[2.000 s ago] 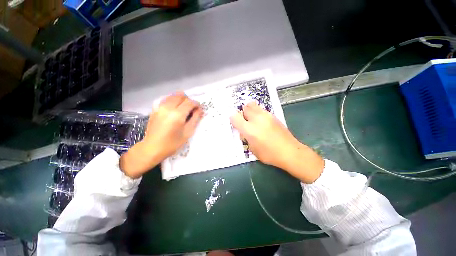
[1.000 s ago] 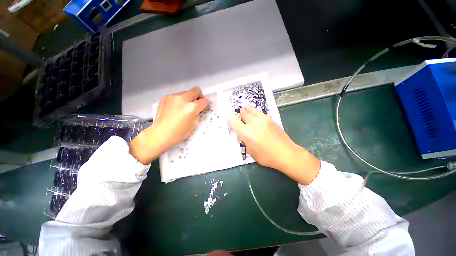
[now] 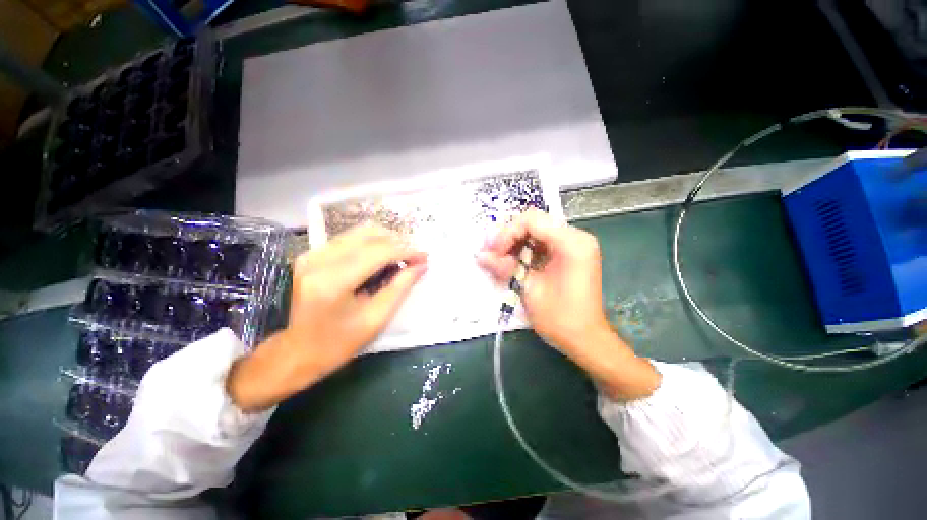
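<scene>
My left hand (image 3: 346,289) is over the left part of the white parts tray (image 3: 442,323) and holds a small black housing (image 3: 380,278) between thumb and fingers. My right hand (image 3: 554,274) is over the tray's right side and holds the suction pen (image 3: 517,281), with the clear hose running from its rear end. Whether the pen tip carries a piece cannot be seen. Small dark pieces (image 3: 505,195) lie in the tray's right compartment. Small metal parts (image 3: 374,212) lie in the left compartment, partly behind my left hand.
A clear blister tray (image 3: 168,303) with dark-filled pockets is at left, a second one (image 3: 127,127) behind it. A grey-white board (image 3: 417,102) lies behind the parts tray. Scrap bits (image 3: 428,394) lie on the green mat. The air hose (image 3: 683,254) loops to the blue pump (image 3: 854,244) at right.
Both hands have drawn back toward me. The housing now shows in my left fingers, and more of the pen shows in my right hand. The view has shifted slightly.
</scene>
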